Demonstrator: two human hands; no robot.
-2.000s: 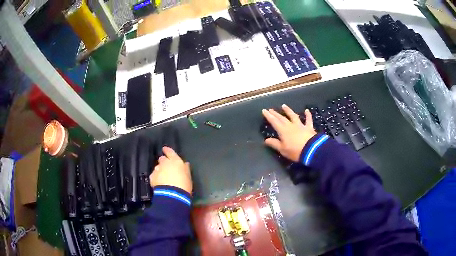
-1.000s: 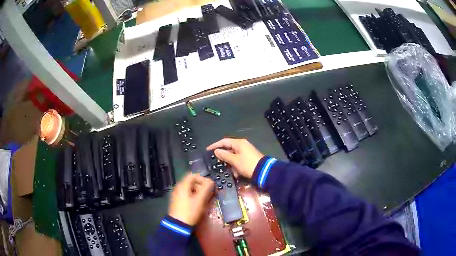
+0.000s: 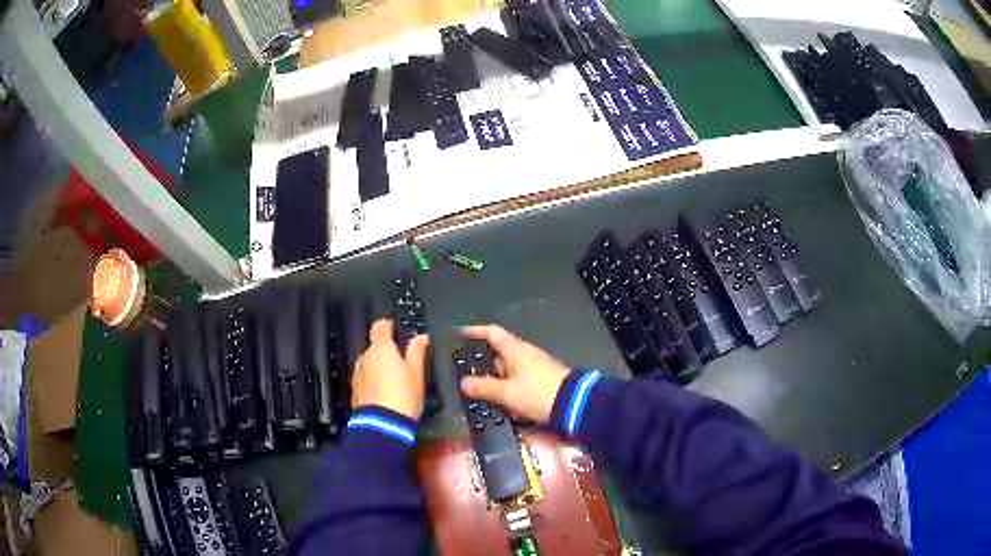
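A black remote control [image 3: 497,440] lies buttons up over the yellow block of the reddish-brown test fixture [image 3: 576,505]. My right hand [image 3: 519,375] holds its far end, thumb on the buttons. My left hand [image 3: 391,373] is on a second remote [image 3: 409,304] at the right end of the left row; its fingers are around the near part. Green batteries [image 3: 526,546] show at the fixture's near end. The left row of remotes [image 3: 280,375] lies beside my left hand, many of them plain side up. The right row of remotes [image 3: 695,293] lies buttons up.
Two small green batteries [image 3: 464,261] lie near the white sheet [image 3: 522,168], which holds black parts and a smartphone-like rectangle [image 3: 301,206]. A crumpled plastic bag [image 3: 918,217] is at far right, a blue tote [image 3: 956,467] below it. An orange-lit jar [image 3: 116,288] and white post [image 3: 120,163] are left.
Both hands were over the rows. A remote now lies on the fixture under my right hand. My left hand has moved from beside the fixture remote forward-left onto the other remote.
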